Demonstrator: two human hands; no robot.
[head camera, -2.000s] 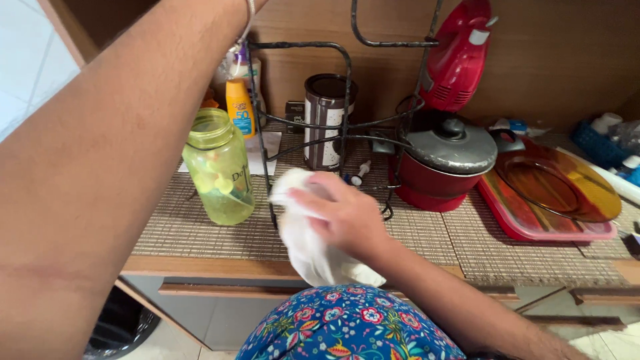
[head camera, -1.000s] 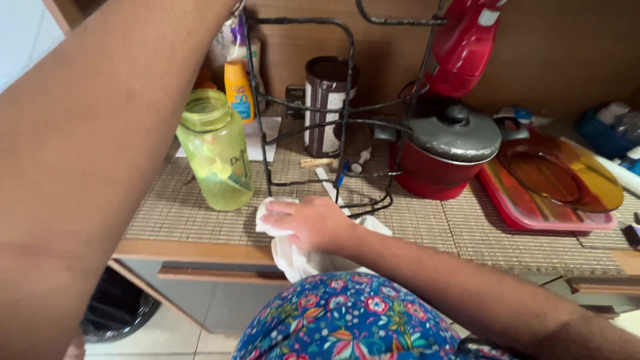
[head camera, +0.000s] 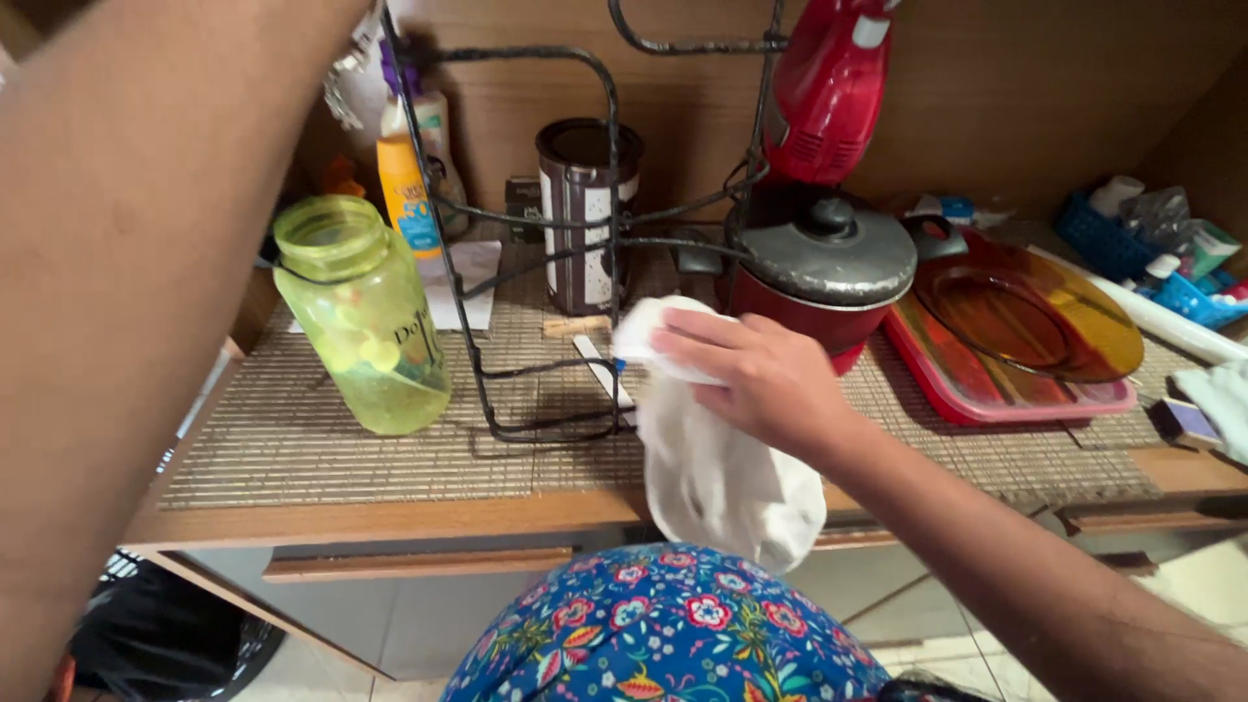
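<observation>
My right hand (head camera: 756, 375) pinches a white cloth (head camera: 726, 468) against the right side of a black metal wire rack (head camera: 475, 331). The cloth hangs down over the cabinet's front edge. My left forearm reaches up across the left of the view, and the left hand itself is out of frame. Left of the rack stands an open yellow-green plastic bottle (head camera: 366, 322). Behind the rack is a dark brown canister with a lid (head camera: 585, 224). A wooden clothespin (head camera: 575, 326) and a white strip (head camera: 603, 370) lie within the rack's base.
A red pot with a grey lid (head camera: 824, 253) stands right of the rack, under a red appliance (head camera: 829, 93). Farther right, an amber glass plate (head camera: 1033, 312) rests on a red container (head camera: 1111, 398), near blue baskets (head camera: 1107, 234). Back left is an orange sunscreen bottle (head camera: 405, 195).
My right hand has moved with the cloth from the rack's lower front up and right to its right side. The view has come closer to the rack.
</observation>
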